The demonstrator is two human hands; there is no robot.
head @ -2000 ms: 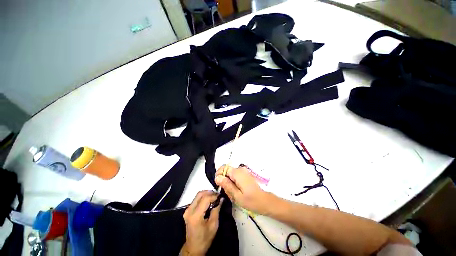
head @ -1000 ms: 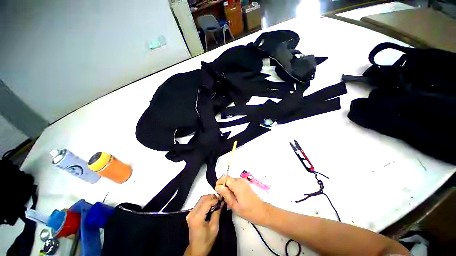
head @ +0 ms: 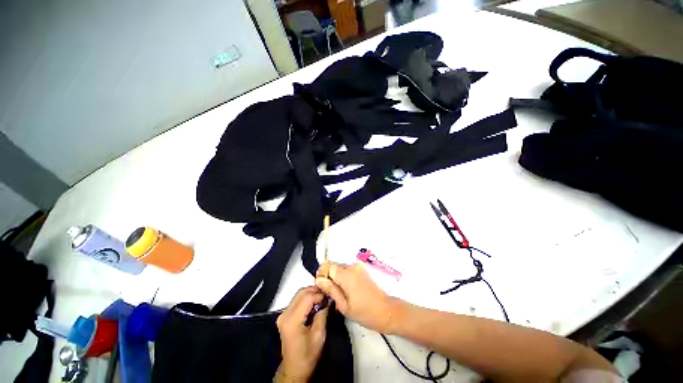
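Observation:
My left hand [head: 299, 333] pinches a small dark piece of the black article at the near table edge. My right hand [head: 358, 295] is closed on a thin pale yellow stick [head: 326, 236] that points up and away, its lower end at the left fingertips. The fingers of both hands meet there and hide the exact contact. A black fabric panel [head: 225, 348] with a pale edge line lies under and left of my left hand. A thin black cord [head: 404, 365] loops below my right forearm.
Black bag pile with straps [head: 258, 149] mid-table. Thread snips [head: 452, 227] with tied cord and a pink object [head: 379, 263] lie near my right hand. Spray can [head: 105, 248], orange bottle [head: 166, 250] and blue tray [head: 133, 351] at left. Black bag [head: 614, 142] at right.
The stick has gone from leaning right to nearly upright, and my right hand has shifted slightly left. The left hand keeps its pinch. The pink object shows more fully. The camera view has shifted.

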